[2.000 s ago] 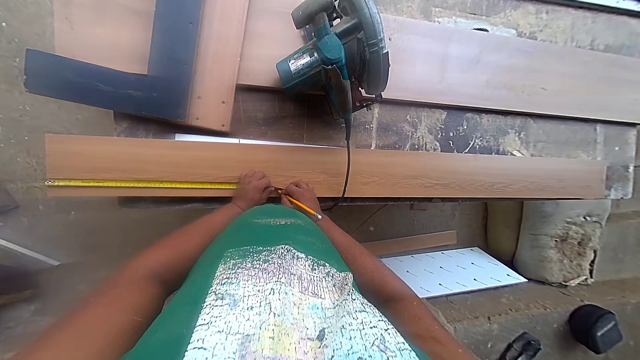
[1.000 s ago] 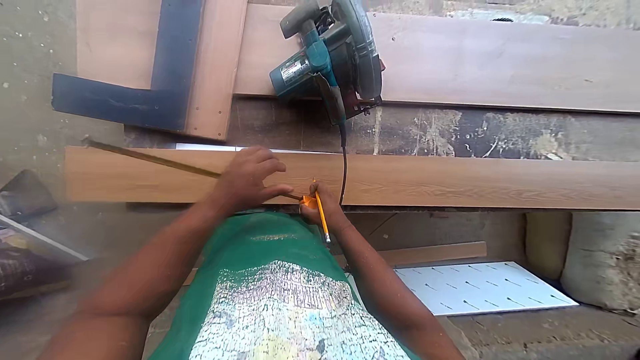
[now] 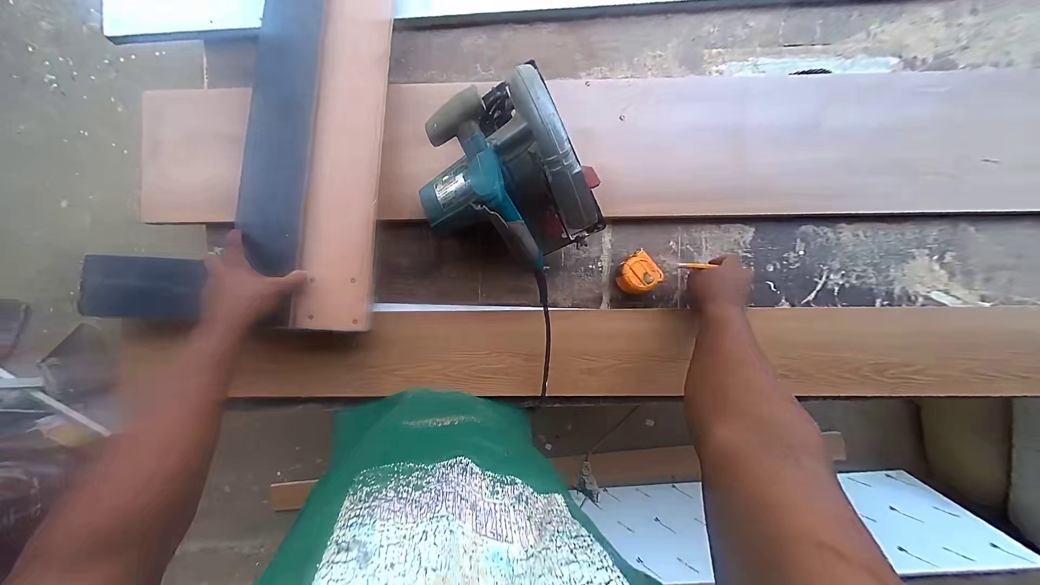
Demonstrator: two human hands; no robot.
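Observation:
My left hand [image 3: 244, 284] is on the lower part of an L-shaped dark and wood-tone board assembly [image 3: 337, 179], thumb at the light board's edge and fingers over the dark corner. My right hand [image 3: 721, 284] holds a pencil [image 3: 697, 266], whose end sticks out to the left. Just left of it, an orange tape measure [image 3: 639, 271] rests on the worn bench top. A long wood-grain board [image 3: 455, 357] lies along the near edge, the assembly's lower end overlapping it. The teal circular saw [image 3: 496, 175] sits between my hands, farther back.
Behind the saw lies a wide pale board [image 3: 772, 146]. The saw's power cord [image 3: 546, 349] crosses the near board. Below the bench are a white patterned panel [image 3: 934, 520], a wood strip [image 3: 634, 465] and a plug [image 3: 587, 481]. Various items lie at lower left.
The tape blade no longer lies along the near board; the tape measure is now down on the bench. My left hand has moved left to the L-shaped assembly, my right hand outward with the pencil.

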